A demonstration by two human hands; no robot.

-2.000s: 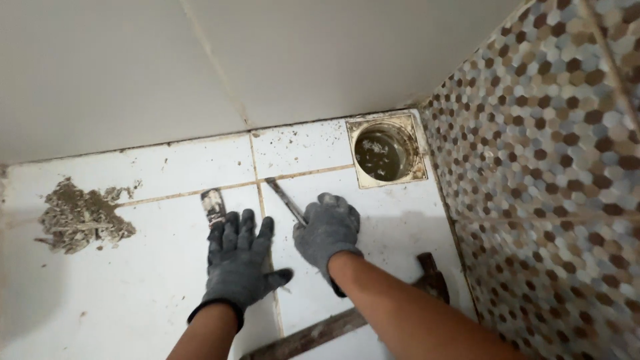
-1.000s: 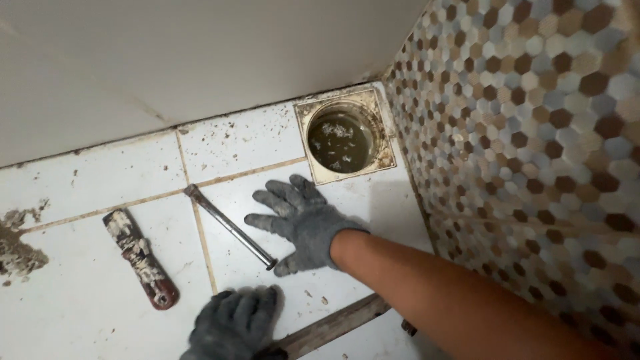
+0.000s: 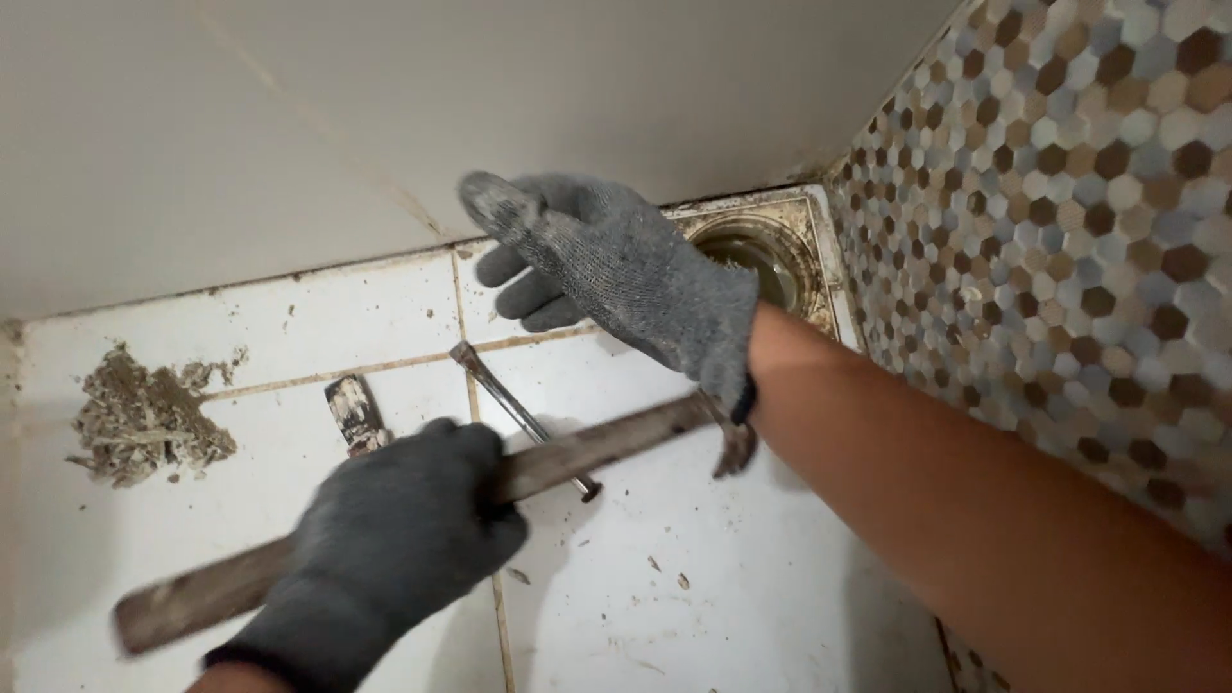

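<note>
In a grey knit glove, my left hand (image 3: 399, 529) grips the wooden handle of a claw hammer (image 3: 616, 448) around its middle, lifted over the floor; my right forearm hides part of its head. My right hand (image 3: 606, 260), gloved too, is raised with nothing visible in it, partly in front of the floor drain (image 3: 760, 250). Below the hammer's handle, a steel chisel (image 3: 510, 399) lies slantwise on the white tiles. A scraper with a crusted blade (image 3: 354, 409) lies beyond my left hand, which covers its lower part.
A heap of grey-brown debris (image 3: 144, 419) sits on the tiles at the left. A plain grey wall (image 3: 289, 135) rises behind, and a hexagon mosaic wall (image 3: 1049, 212) stands at the right. Small crumbs (image 3: 683, 580) are scattered over the floor. The drain's square frame is in the far right corner.
The hammer, lying on the floor two seconds ago, is now up in my left hand. My right hand held the chisel then, let it go by one second ago, and is now raised.
</note>
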